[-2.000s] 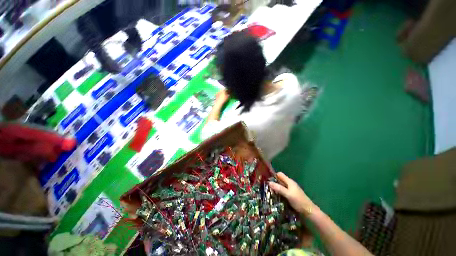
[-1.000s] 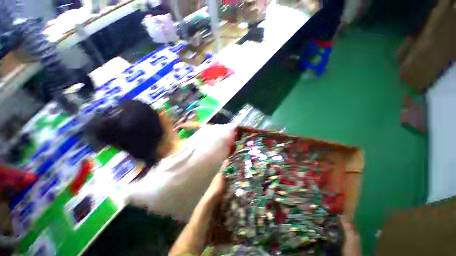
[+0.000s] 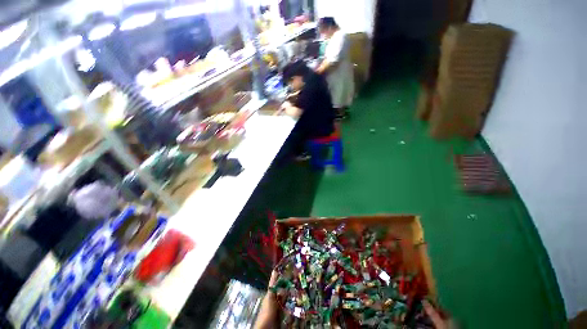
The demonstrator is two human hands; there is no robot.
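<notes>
A shallow brown cardboard tray (image 3: pixel 419 239) is at the bottom centre right, full of small green circuit boards (image 3: pixel 341 276) tangled with red wires. Some red wires hang over its left edge. My left hand (image 3: pixel 269 307) holds the tray's left side and is partly cut off by the lower edge. My right hand (image 3: pixel 436 315) holds the right side near the bottom edge; its fingers are blurred.
A long bench (image 3: pixel 212 215) runs along the left with a red item (image 3: pixel 164 256) on it. A seated person (image 3: pixel 314 103) and a standing person (image 3: pixel 338 61) are ahead. Stacked cartons (image 3: pixel 468 80) and a crate-like item (image 3: pixel 479 173) are right on the green floor (image 3: pixel 380 173).
The view has moved past the near worker at the printed sheets and along the bench. The tray, first held with only my right hand clearly visible, now shows both hands at its sides.
</notes>
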